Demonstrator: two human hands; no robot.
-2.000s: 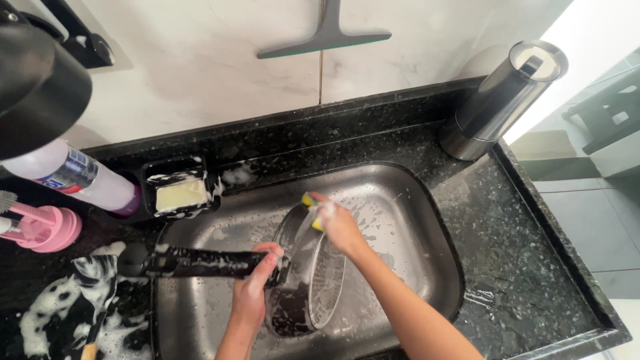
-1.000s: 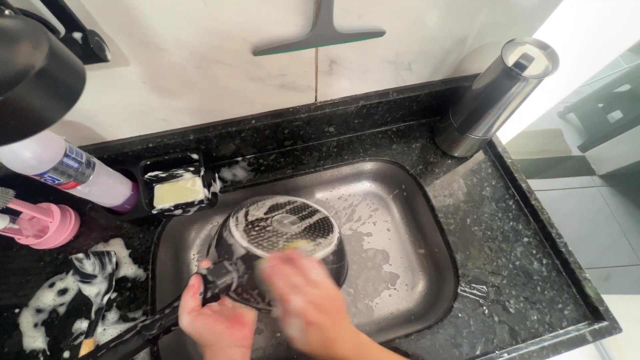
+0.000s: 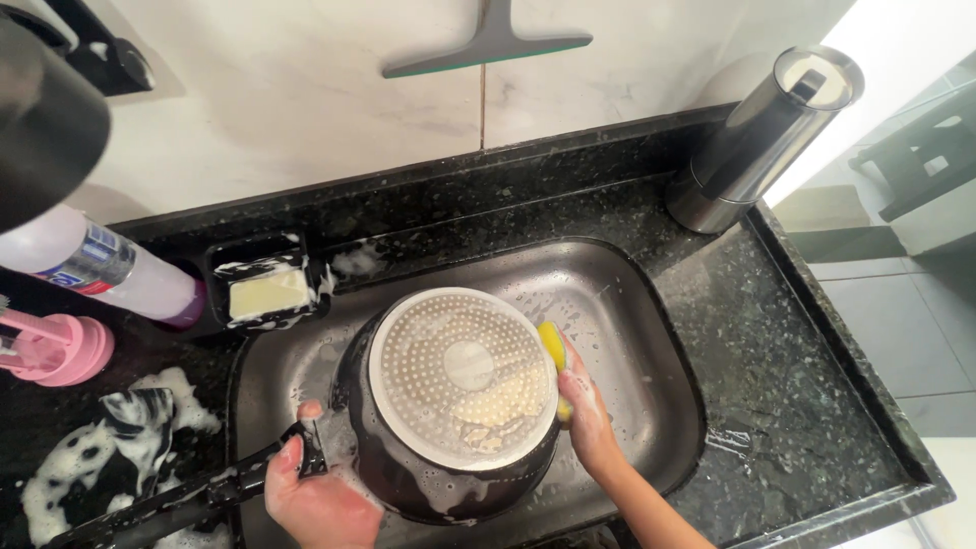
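Note:
A black pan [image 3: 469, 381] with a pale, dotted metal base is held bottom-up over the steel sink [image 3: 648, 366], with suds running down its side. My left hand [image 3: 320, 488] grips its black handle [image 3: 244, 473] close to the pan body. On the pan's right side, my right hand [image 3: 583, 404] holds a yellow sponge [image 3: 553, 347] against the rim of the base. Part of the sponge is hidden behind my fingers.
Left of the sink are a soap dish [image 3: 221, 263] with a bar of soap [image 3: 268, 295], a bottle [image 3: 114, 267], a pink holder [image 3: 65, 351] and a sudsy black utensil [image 3: 141, 427]. A steel cylinder [image 3: 755, 145] stands at the back right. A squeegee [image 3: 492, 49] hangs above.
The pan was on its side two seconds ago and now shows its base upward. My right hand with the sponge has moved from the near part of the pan to its right edge.

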